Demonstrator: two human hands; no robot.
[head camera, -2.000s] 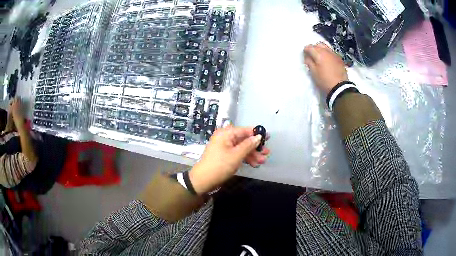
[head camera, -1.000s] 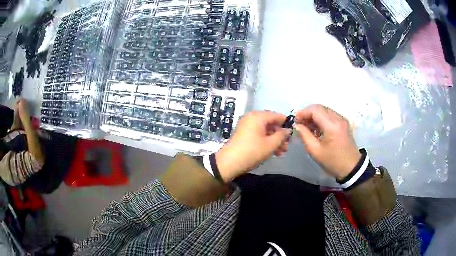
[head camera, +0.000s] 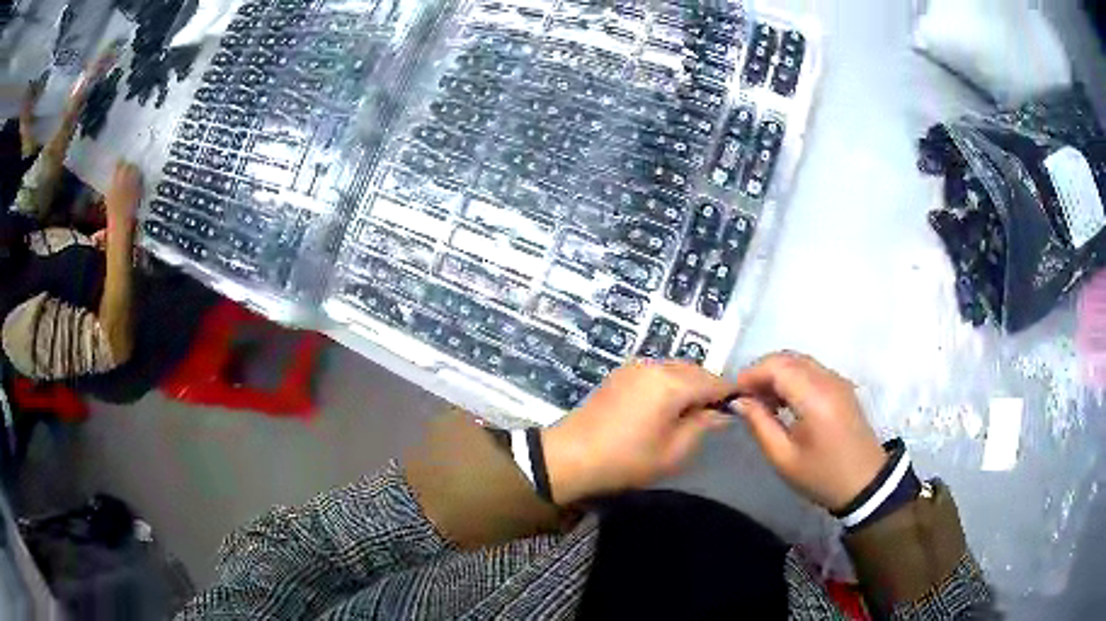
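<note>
My left hand (head camera: 643, 425) and my right hand (head camera: 819, 425) meet at the fingertips over the table's near edge, by the tray's near right corner. Between them they pinch a small black plastic housing (head camera: 730, 402), mostly hidden by the fingers. My left fingers are closed on it. My right thumb and forefinger touch it; whether they also hold a tiny insert cannot be seen. The clear blister tray (head camera: 776, 182), with rows of black housings in its pockets, lies left of and beyond my hands.
A dark poly bag (head camera: 1031, 182) with housings spilling out lies at the far right. Clear film (head camera: 922, 449) with a white paper slip (head camera: 1002, 433) and a pink sheet (head camera: 1093, 328) are at right. Another person's arms (head camera: 118, 267) and a red stool (head camera: 243, 364) are at left.
My right hand has come from beside the dark bag to meet my left hand at the housing. The view has turned, and the tray now lies tilted and nearer my hands.
</note>
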